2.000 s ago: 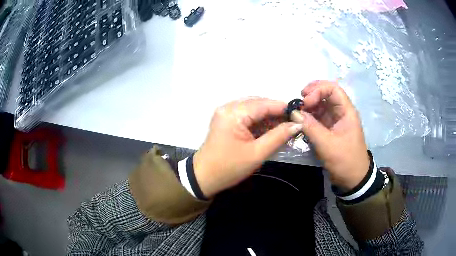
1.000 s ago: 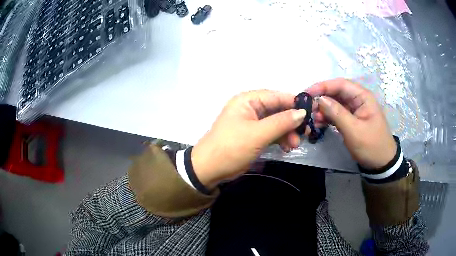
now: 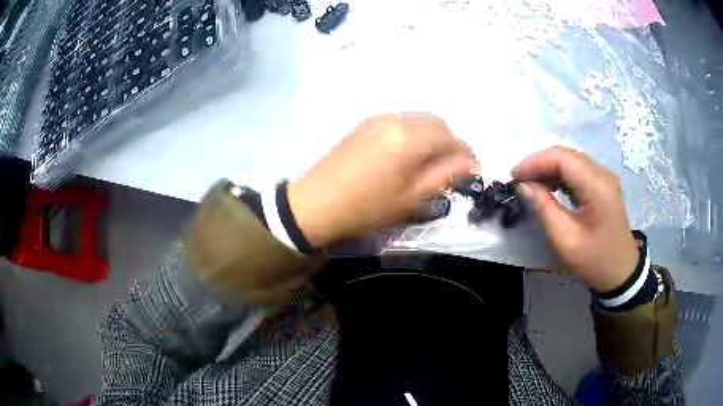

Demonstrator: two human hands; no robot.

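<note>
Small black parts lie in a loose group on clear film at the bench's near edge, between my hands. Another dark part shows under my left fingers. My left hand is blurred, back of the hand up, its bent fingertips over the left side of the group. Whether it grips a part is hidden. My right hand is at the group's right side, thumb and forefinger close together at a black part; what lies between the tips is too small to tell. Tiny white pieces lie scattered on film at the right.
A clear compartment tray filled with black parts is at the upper left. A single black part lies beside a dark heap at the top. A pink sheet is at the upper right. A red stool stands below the bench at left.
The black part that was between my left thumb and fingers no longer shows clearly there. My left hand has turned over and its wrist moved left. My right hand has moved slightly right and down.
</note>
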